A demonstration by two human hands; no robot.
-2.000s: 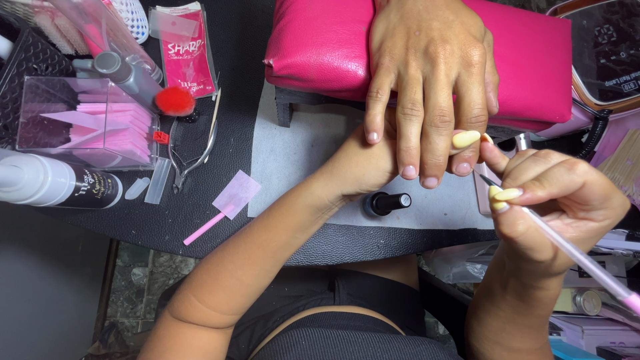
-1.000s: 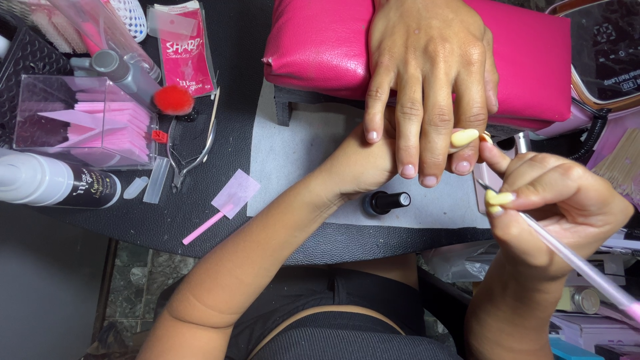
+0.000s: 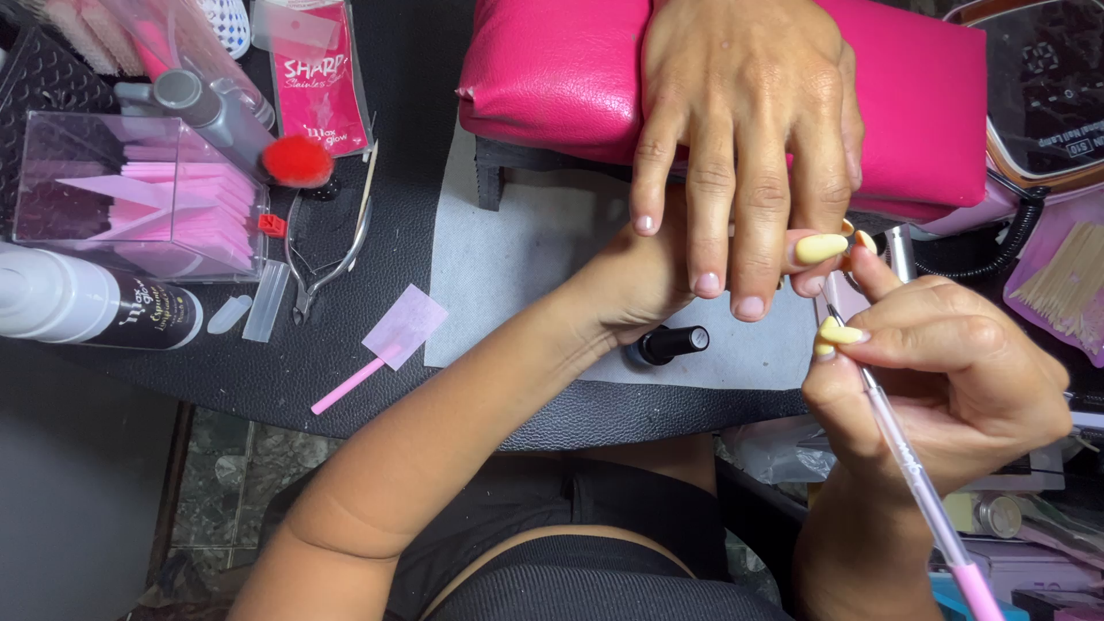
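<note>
My right hand [image 3: 940,371] pinches a thin nail-art brush [image 3: 914,474] with a clear and pink handle; its fine tip points at a fingertip of the other person's hand [image 3: 750,138]. That hand lies palm down over a pink padded armrest [image 3: 724,78]. My left hand [image 3: 660,259] reaches beneath its fingers and supports them, mostly hidden; a yellow-nailed thumb shows at the right of the fingers. A dark nail polish bottle with a black cap [image 3: 673,344] lies near my left wrist on a pale mat [image 3: 552,216].
At left are a clear box of pink files [image 3: 172,198], a white pump bottle [image 3: 95,297], cuticle nippers [image 3: 323,267], a red fluffy brush [image 3: 297,161] and a pink-handled paddle [image 3: 379,349]. A nail lamp [image 3: 1048,86] and wooden sticks [image 3: 1065,276] are at right.
My right hand has shifted slightly and the brush tip sits at a somewhat different angle near the fingertip. My left hand and the other person's hand have stayed nearly still.
</note>
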